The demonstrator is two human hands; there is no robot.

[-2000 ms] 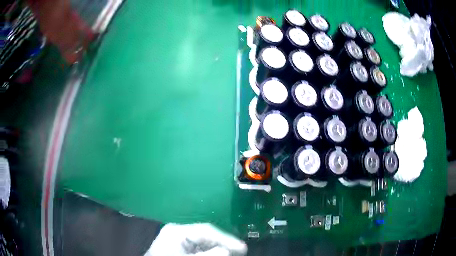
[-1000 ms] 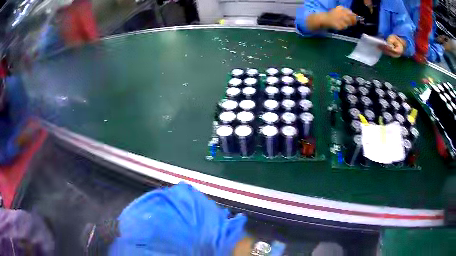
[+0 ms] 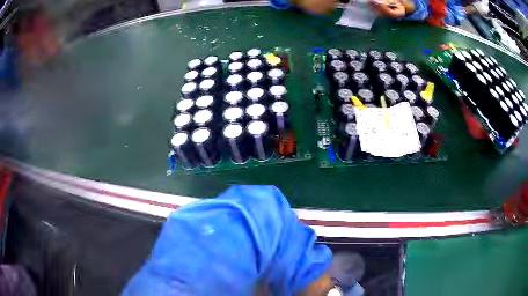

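Nearest in front lie two circuit boards with rows of black capacitors on the dark green conveyor [image 3: 243, 191]. The left board [image 3: 220, 168] has bright white capacitor tops, a yellow piece and an orange-copper coil [image 3: 286, 144]. The middle board [image 3: 322, 151] carries a white paper slip [image 3: 388, 136] and several yellow pieces. A blue sleeve [image 3: 231, 248], seemingly over my left arm, rises at the bottom centre. A little bare wrist shows at the bottom edge; the hand beyond it is cut off. My right hand is not in view.
A third board [image 3: 486, 92] lies tilted at the right. Another person's hand [image 3: 392, 8] holds a pale sheet [image 3: 358, 15] at the far side. The conveyor's white-and-red edge [image 3: 405, 224] curves across the front. A green mat [image 3: 469, 263] is at the lower right; the right edge is blurred.
My view swings from the bench board to the conveyor, then a little further right and down. The conveyor boards now appear further left and higher. The white-gloved hand is out of view.
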